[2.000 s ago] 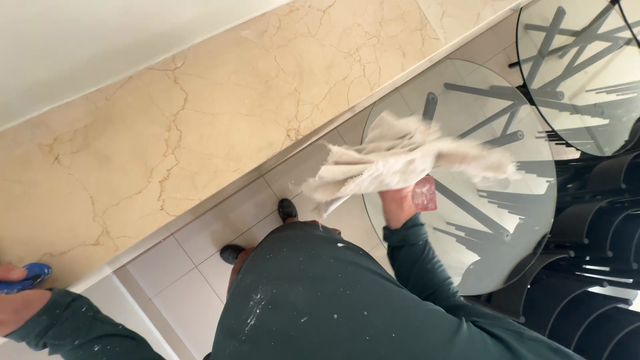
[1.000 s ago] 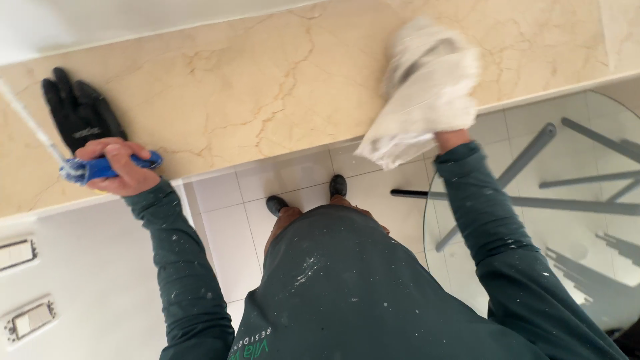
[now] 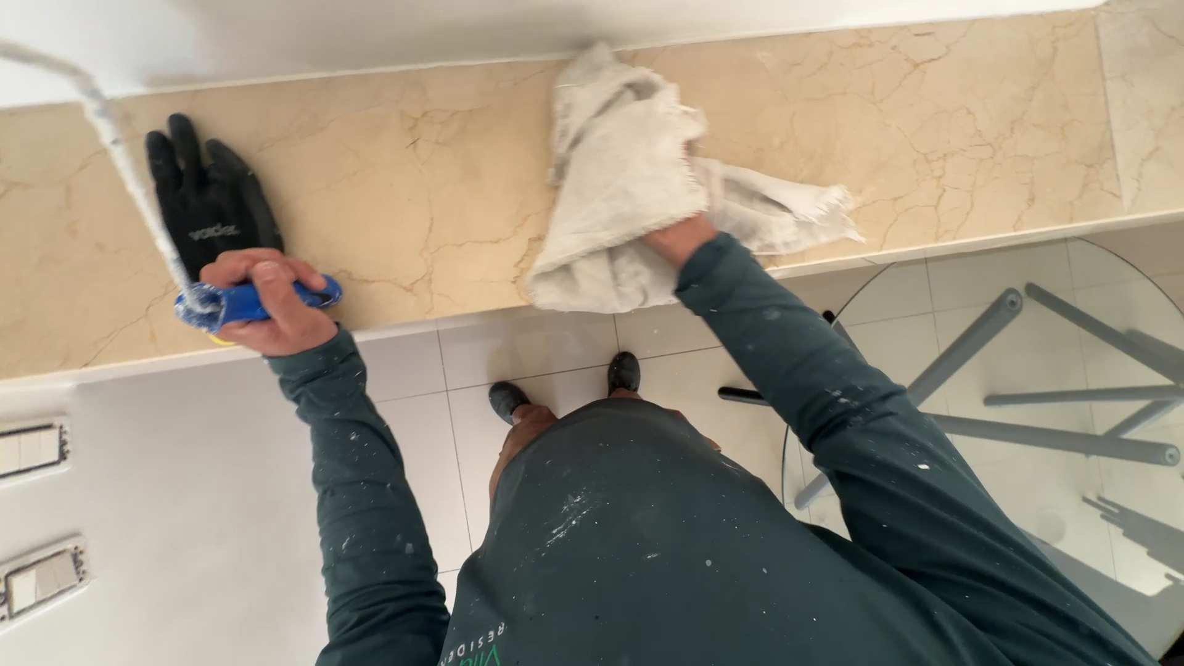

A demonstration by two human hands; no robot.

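My left hand is closed around a blue handle with white paint on it, and a thin white-coated rod rises from its left end. Just beyond that hand a black work glove lies on the marble ledge. A whitish cloth with frayed edges is bunched over the ledge. My right hand reaches into the cloth, which covers its fingers; only the wrist and part of the hand show.
A white wall runs along the back of the ledge. At the right, below the ledge, is a round glass tabletop with grey legs. Two wall switch plates are at lower left. Tiled floor lies under my feet.
The cloth was in the air over the glass tabletop two seconds ago and now rests on the ledge, with my right hand in it. The view has swung left, bringing the glove into sight.
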